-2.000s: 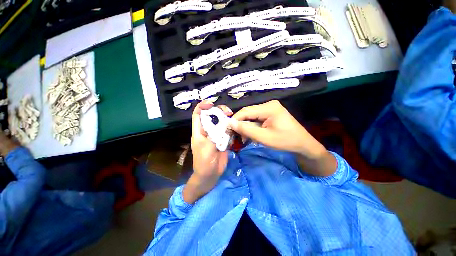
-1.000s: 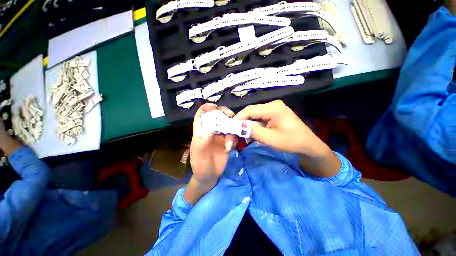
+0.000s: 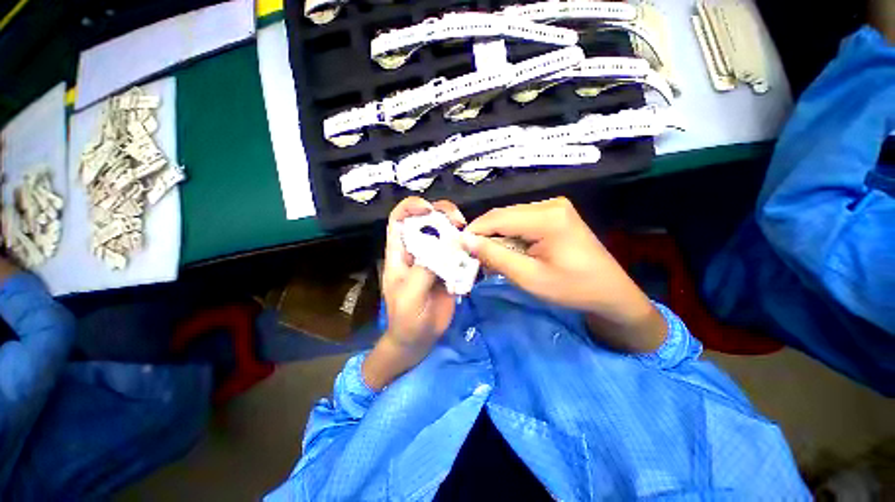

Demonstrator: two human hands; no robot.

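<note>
My left hand (image 3: 417, 284) holds a white watch head (image 3: 429, 238) by its edges, with the dark sensor circle facing me. A short white strap piece lies at its lower side, partly under my fingers. My right hand (image 3: 550, 257) pinches at the right edge of the watch head with thumb and forefinger; the exact contact is hidden. Both hands are bare and just in front of the black foam tray (image 3: 339, 93). Part-strapped watches (image 3: 510, 142) with white bands lie in rows across the tray.
A stack of long straps (image 3: 729, 47) lies on a white sheet at the right. A loose pile of short straps (image 3: 120, 176) is on a white sheet at the left, on the green bench (image 3: 221, 167). People in blue smocks sit on both sides. Red stools are below.
The watch head has turned between my fingers: a second ago its buckle piece pointed right and the sensor circle was not visible; now the circle shows. The view has shifted slightly.
</note>
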